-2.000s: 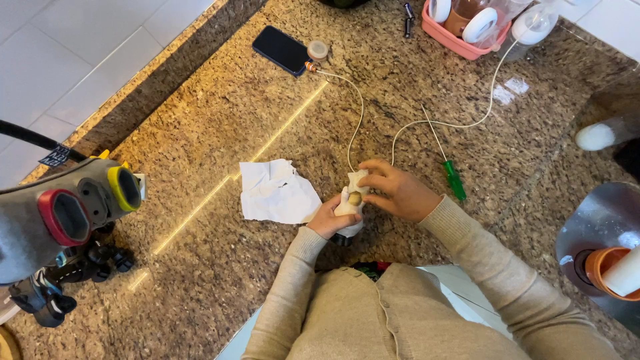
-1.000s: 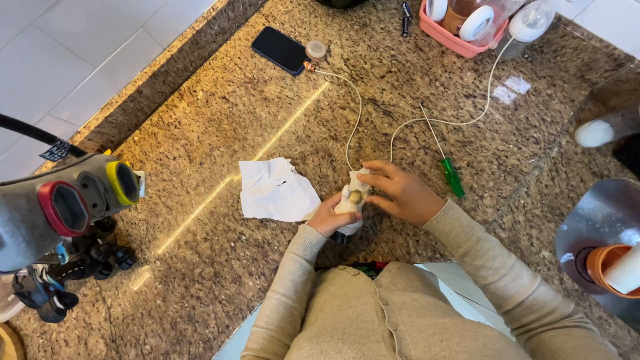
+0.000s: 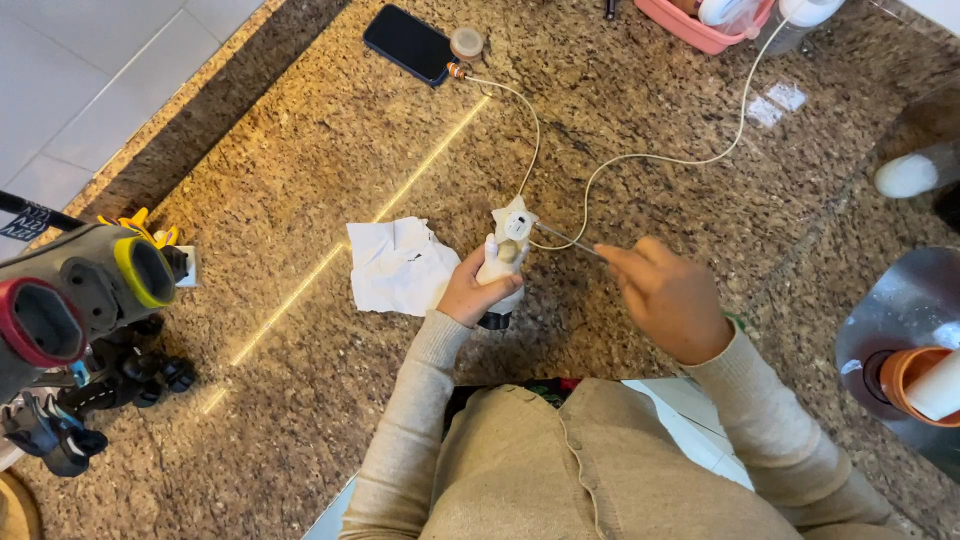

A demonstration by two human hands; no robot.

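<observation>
My left hand [image 3: 480,289] is closed around a small white figurine [image 3: 501,289] with a dark base and a star-shaped top. A round white socket piece [image 3: 518,224] with a dark slot sits in the star. In my right hand [image 3: 667,292] is a screwdriver; its thin metal shaft [image 3: 570,241] points left, the tip close to the star's right side. Whether the tip touches it, I cannot tell. Most of the green handle is hidden under the palm. A white cable [image 3: 538,127] runs close behind the figurine. Crumpled white paper [image 3: 401,266] lies to its left.
A phone [image 3: 409,43] and a small round container [image 3: 466,44] lie at the back. At the back right are a pink basket [image 3: 694,26] and small clear packets [image 3: 776,103]. A grey device [image 3: 82,285] stands left; a sink [image 3: 862,315] with an orange pot [image 3: 904,382] is right.
My right hand has moved off the figurine to the right and taken hold of the green-handled screwdriver, which lay on the counter before. My left hand still holds the figurine.
</observation>
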